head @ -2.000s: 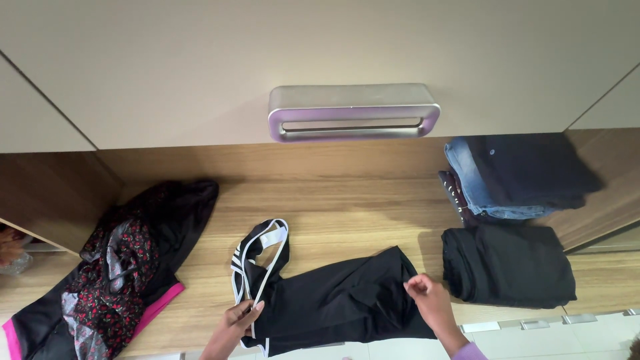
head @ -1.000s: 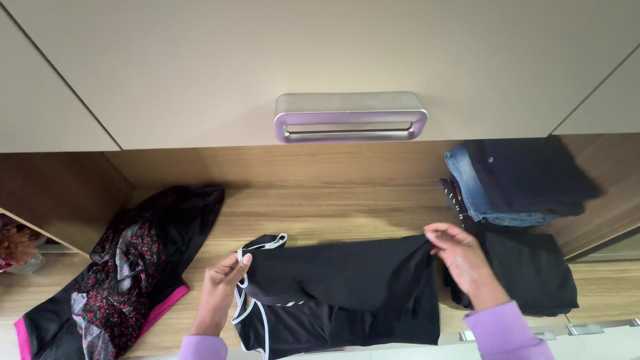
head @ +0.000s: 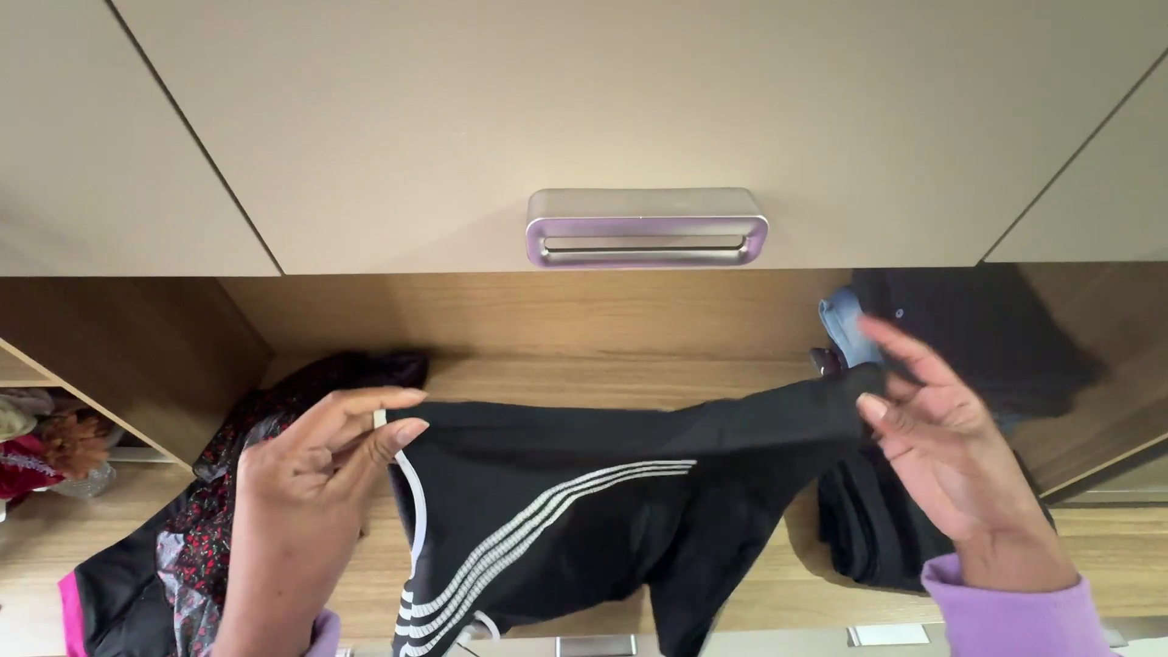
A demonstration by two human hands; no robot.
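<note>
A black garment with three white stripes and white edging (head: 584, 511) hangs between my two hands, above the front of a wooden shelf. My left hand (head: 328, 465) pinches its upper left corner at the white trim between thumb and fingers. At the upper right corner, my right hand (head: 940, 438) holds the dark fabric with the thumb, its index finger raised and slightly blurred. Below the stripes the lower edge hangs loose, one part dangling at the right.
Folded dark clothes (head: 976, 338) over light blue denim (head: 849, 324) and a black folded pile (head: 876, 520) lie at right. A patterned red-and-black garment (head: 214, 520) lies at left. A cabinet door with a metal handle (head: 648, 228) overhangs the wooden shelf (head: 584, 370).
The black garment was lying on the shelf two seconds ago; both hands have lifted it. Its white stripes now face up toward the view, which has moved closer.
</note>
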